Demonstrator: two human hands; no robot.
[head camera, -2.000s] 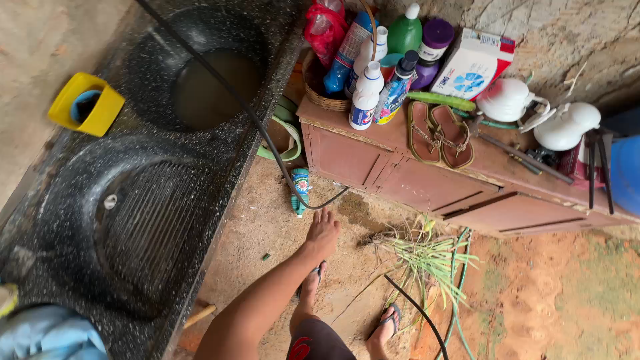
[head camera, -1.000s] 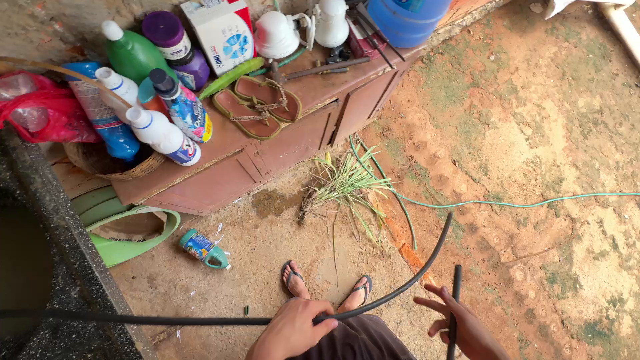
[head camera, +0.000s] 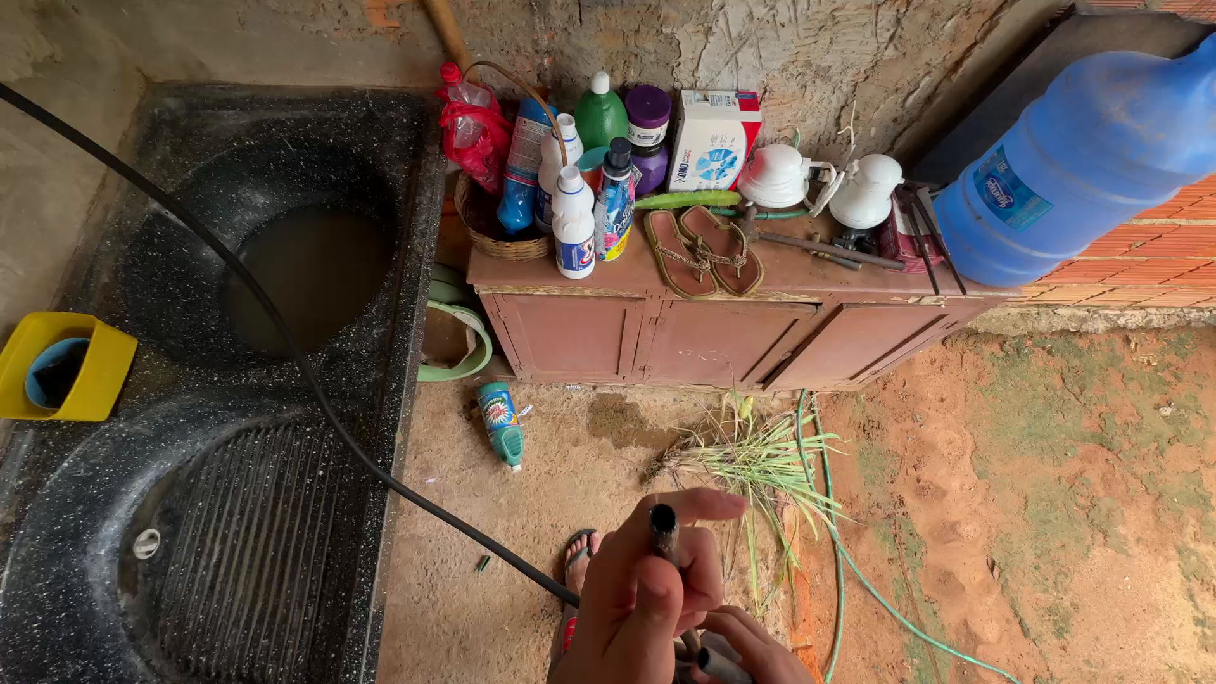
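Observation:
A long black hose (head camera: 318, 389) runs from the upper left over the black speckled double sink (head camera: 404, 285) to my left hand (head camera: 646, 589). That hand is raised in the lower middle, its fingers closed around the hose, with an open tube end pointing up between thumb and index finger. Just below and to the right, partly hidden behind it, is my right hand (head camera: 760, 655), its fingers bent around another dark tube end (head camera: 722, 665). The two hands are close together; whether they touch cannot be told. How the tube pieces join is hidden.
A brown wooden cabinet (head camera: 722, 342) bears bottles, a detergent box (head camera: 717, 142), sandals (head camera: 703, 252) and a large blue water jug (head camera: 1064, 180). On the ground lie a green bottle (head camera: 501, 426), uprooted grass (head camera: 760, 456) and a thin green hose (head camera: 883, 589). A yellow container (head camera: 100, 370) stands on the sink.
My hands have come together; one second ago they were apart, each at a black hose piece. Two seconds ago one hand was reaching out near the hose. The view has swung back toward the sink.

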